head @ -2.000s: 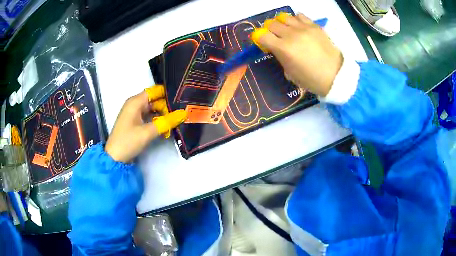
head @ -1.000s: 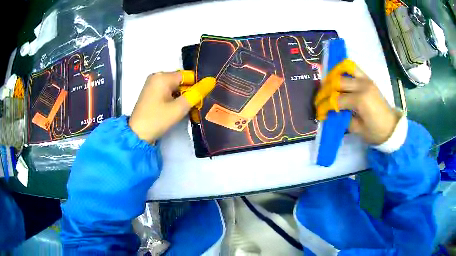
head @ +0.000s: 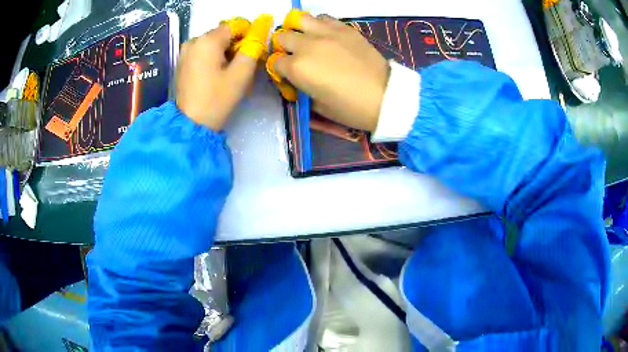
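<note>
The tablet with the printed screen film (head: 447, 41) lies on the white mat. The film now covers it nearly edge to edge; my right hand and sleeve hide its middle. My right hand (head: 334, 72) is shut on the blue squeegee (head: 304, 137), which stands along the tablet's left edge. My left hand (head: 213, 79) is left of the tablet, its yellow-cotted thumb and finger close together near the right fingertips. Whether they pinch anything is hidden.
The film stack (head: 103, 89) lies on clear plastic at the left of the white mat (head: 330, 206). The oval dish (head: 568, 51) with a squarish container and white wipes stands at the right. White scraps and small items lie at the far left.
The squeegee went from the tablet's right side to its left edge. The film's left part, skewed before, now lines up with the tablet. My left hand has let go of that edge.
</note>
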